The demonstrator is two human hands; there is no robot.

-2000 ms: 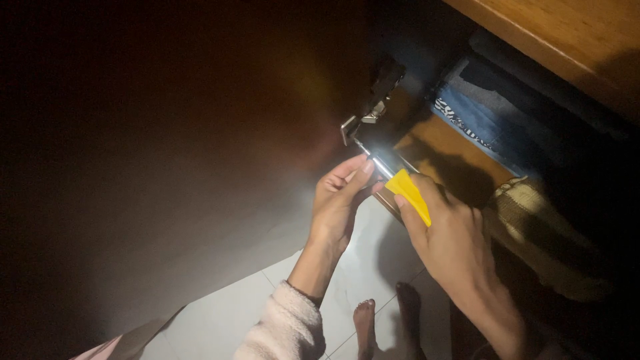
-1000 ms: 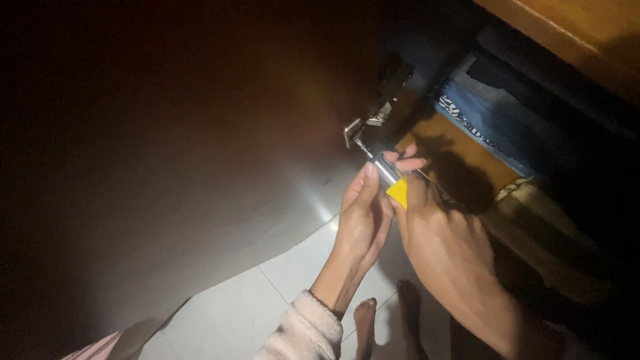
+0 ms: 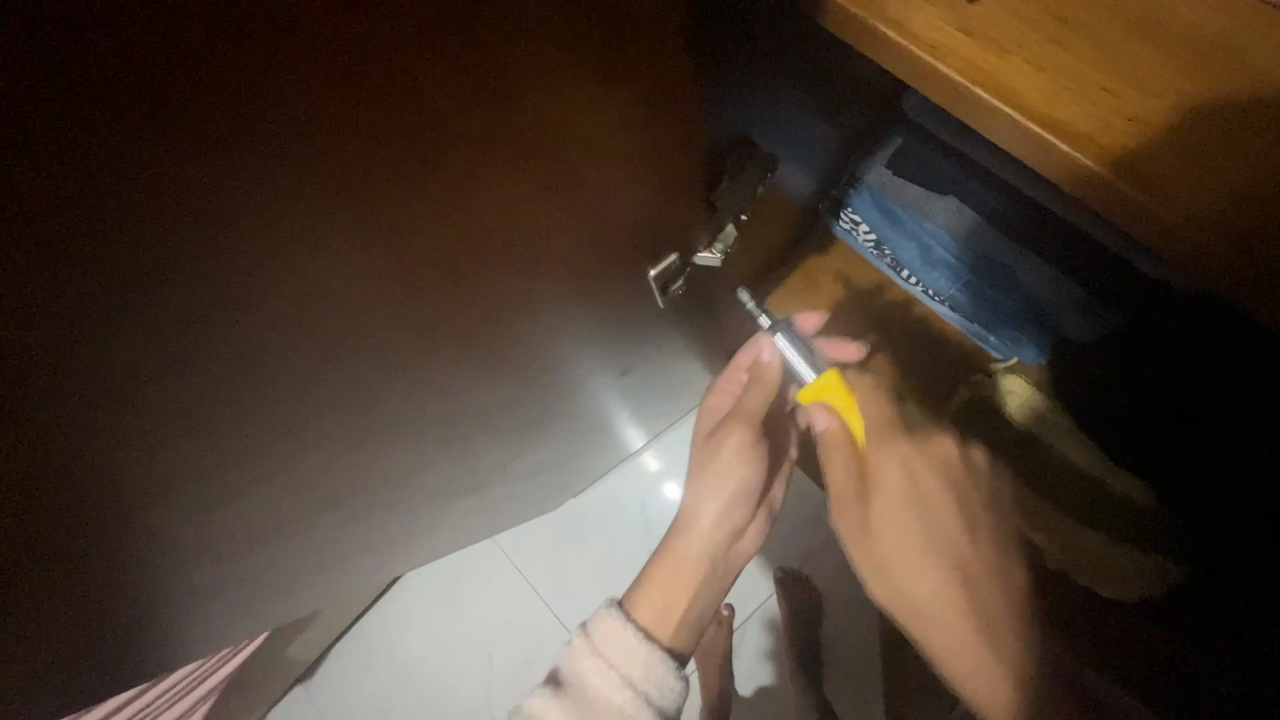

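Note:
A screwdriver with a yellow handle (image 3: 836, 397) and a metal shaft points up and left between my hands. My right hand (image 3: 915, 510) is closed around its handle. My left hand (image 3: 745, 430) is around the shiny shaft, thumb on the metal, some fingertips showing beyond it. Just past the tip, a metal cabinet hinge (image 3: 668, 278) sticks out at the edge of a dark door panel (image 3: 450, 300); the tip stands apart from it. A second metal hinge part (image 3: 716, 246) lies beside it, partly in shadow.
Right of the hinge is a wooden cabinet with folded blue fabric (image 3: 940, 260) bearing print, and a yellowish cloth (image 3: 1060, 430). A wooden ledge (image 3: 1000, 100) juts out above. White floor tiles (image 3: 450, 620) and bare feet (image 3: 714, 660) show below; striped pink fabric (image 3: 170, 685) is at lower left.
The screwdriver's tip was at the hinge in both earlier frames and is now away from it, down and to the right. Both hands still hold the tool.

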